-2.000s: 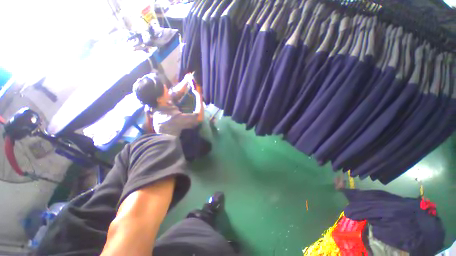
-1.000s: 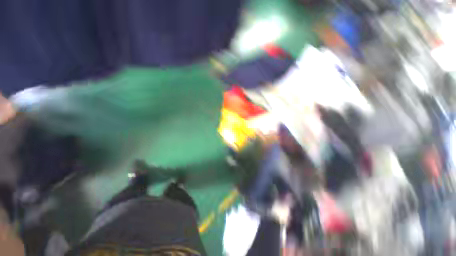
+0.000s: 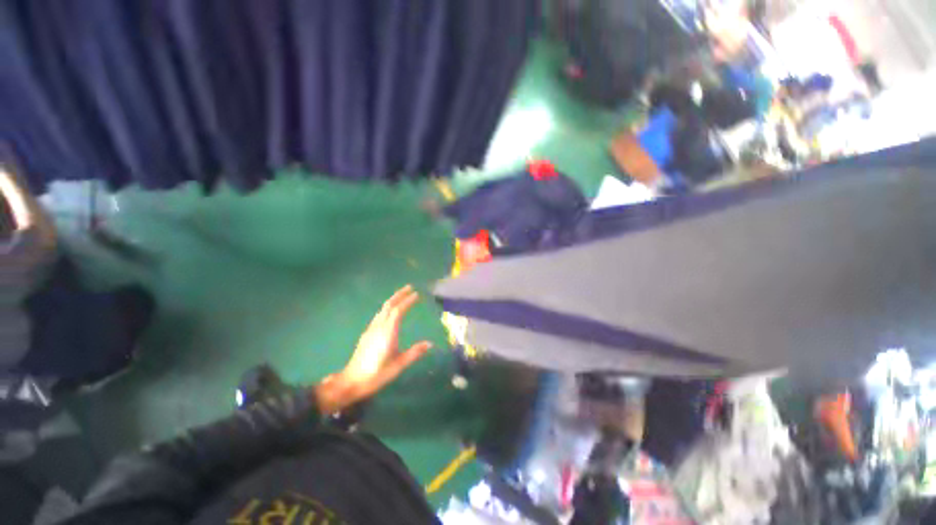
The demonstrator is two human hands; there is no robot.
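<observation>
A grey garment with navy bands (image 3: pixel 657 277) stretches in from the right edge and narrows to a tip near the middle of the view. My left hand (image 3: pixel 377 354) is bare and empty, with its thumb spread from the fingers, just left of and below that tip. It does not touch the cloth. My right hand is not in view; what holds the garment up cannot be seen.
Navy garments hang in a dense row (image 3: pixel 277 92) at the upper left. A crouching person's dark clothing (image 3: pixel 82 318) shows at the left edge. A navy cloth heap (image 3: pixel 523 210) and cluttered goods (image 3: pixel 739 441) lie on the right.
The view has swung right, away from the row and the crouching person. The grey garment has come in from the right, and my left hand has come into view beside its tip.
</observation>
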